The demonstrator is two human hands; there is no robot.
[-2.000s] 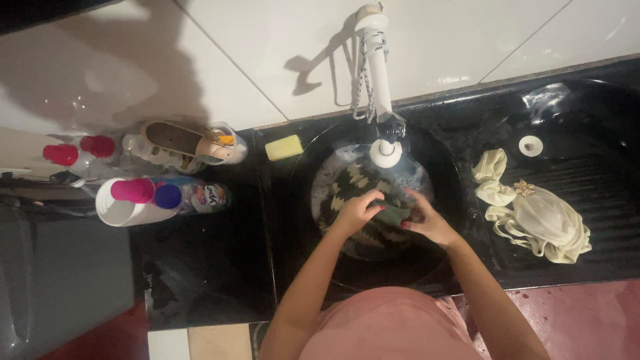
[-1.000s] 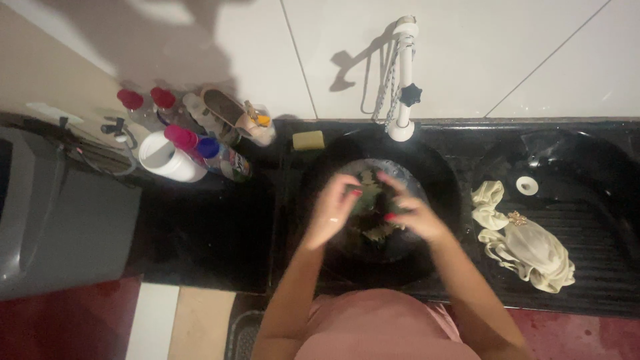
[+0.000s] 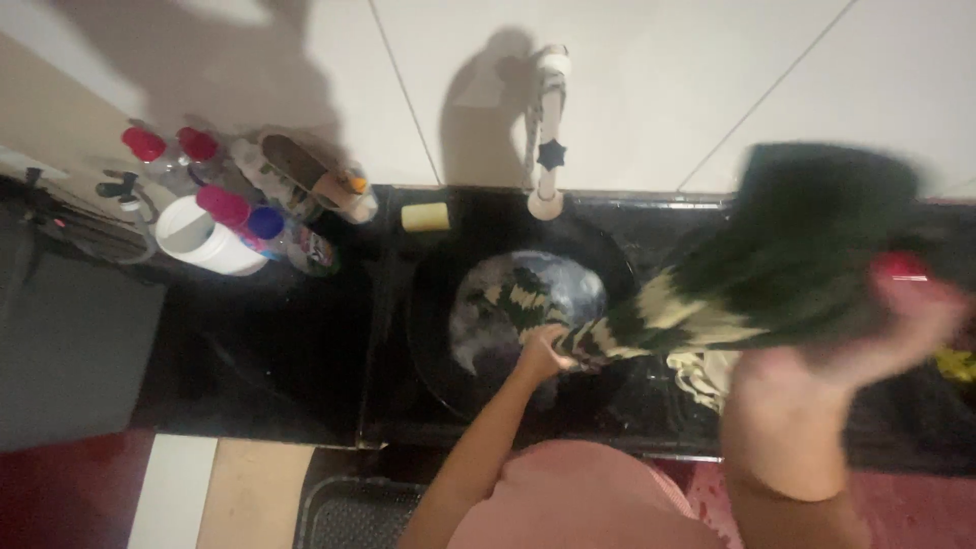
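A wet dark green cloth with a cream zigzag pattern (image 3: pixel 686 305) stretches from the round black sink basin (image 3: pixel 427 366) up to the right, its far end blurred. My left hand (image 3: pixel 545 354) is closed around the cloth over the basin. My right hand (image 3: pixel 862 343), raised and blurred, grips its wide upper end. The cloth's lower end lies in sudsy water (image 3: pixel 583 282). Partly hidden behind my right hand and the cloth is a cream fabric piece (image 3: pixel 701 377) on the drainboard.
A white faucet (image 3: pixel 549 130) rises behind the basin, with a yellow soap bar (image 3: pixel 426 217) to its left. Farther left stand a white tub (image 3: pixel 206 244), capped bottles (image 3: pixel 263 225) and a shoe (image 3: pixel 305 171). Something yellow (image 3: pixel 957 364) is at the right edge.
The patterned cloth was down in the basin under both hands; now my right hand has lifted one end up and to the right. My left hand stays low over the basin.
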